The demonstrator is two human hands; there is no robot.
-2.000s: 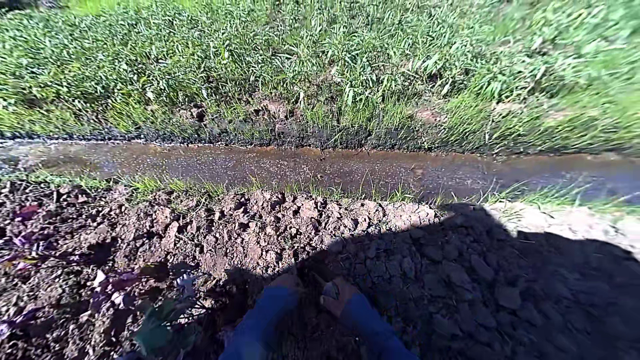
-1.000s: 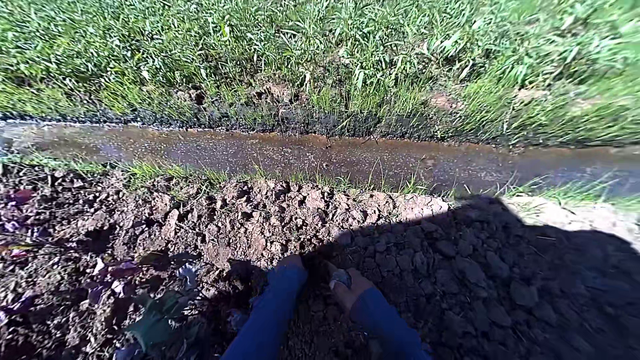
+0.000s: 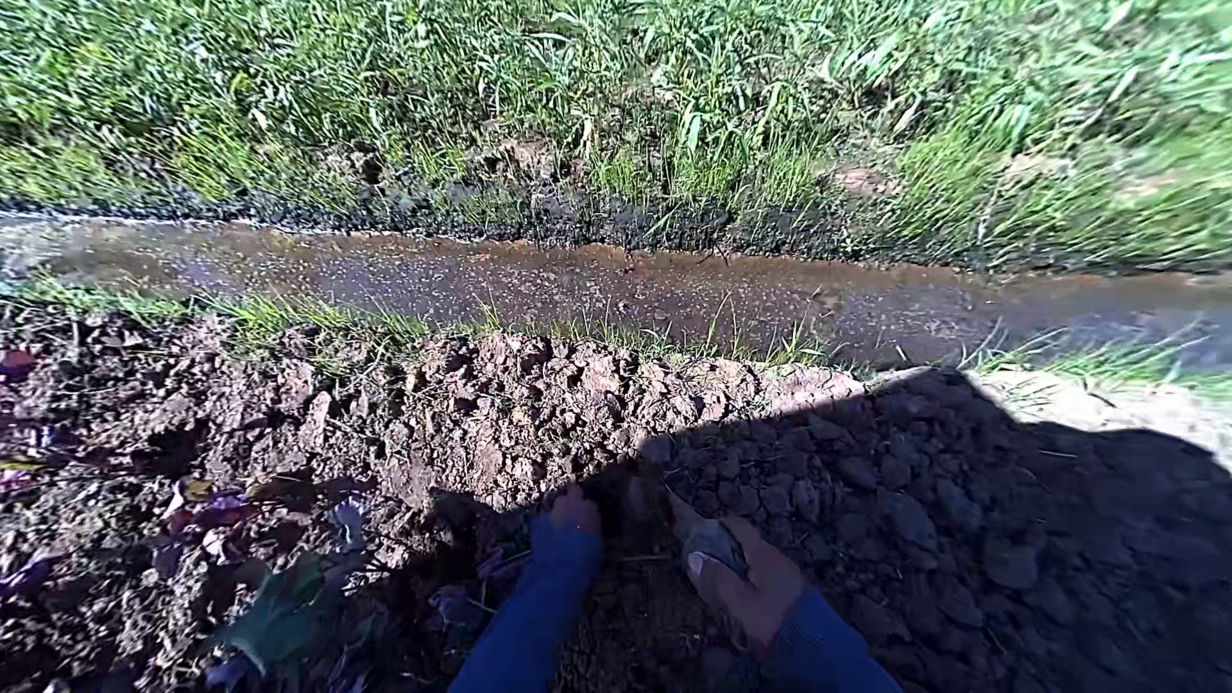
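Observation:
My left hand (image 3: 575, 510), below a blue sleeve, rests low against the cloddy brown soil (image 3: 500, 423) at the edge of the shadow; its fingers are hidden, so what it holds cannot be told. To its right my right hand (image 3: 753, 582) is closed around a dark, rounded object (image 3: 715, 547), perhaps a clod or a tool's handle. A brownish pointed part sticks out from it toward the upper left, over the shaded ground between the hands. The thumb lies on the near side of the object.
Beyond the soil bank, a narrow ditch of brown water (image 3: 577, 279) runs across the view, with dense green grass (image 3: 616, 87) on its far side. Leafy plants, purple (image 3: 212, 515) and green (image 3: 279, 616), grow at lower left. Dry clods (image 3: 905, 515) lie in shadow at right.
The dark object in my right hand shows more plainly now, and that hand sits a little farther right from my left hand. My left hand stays low at the soil.

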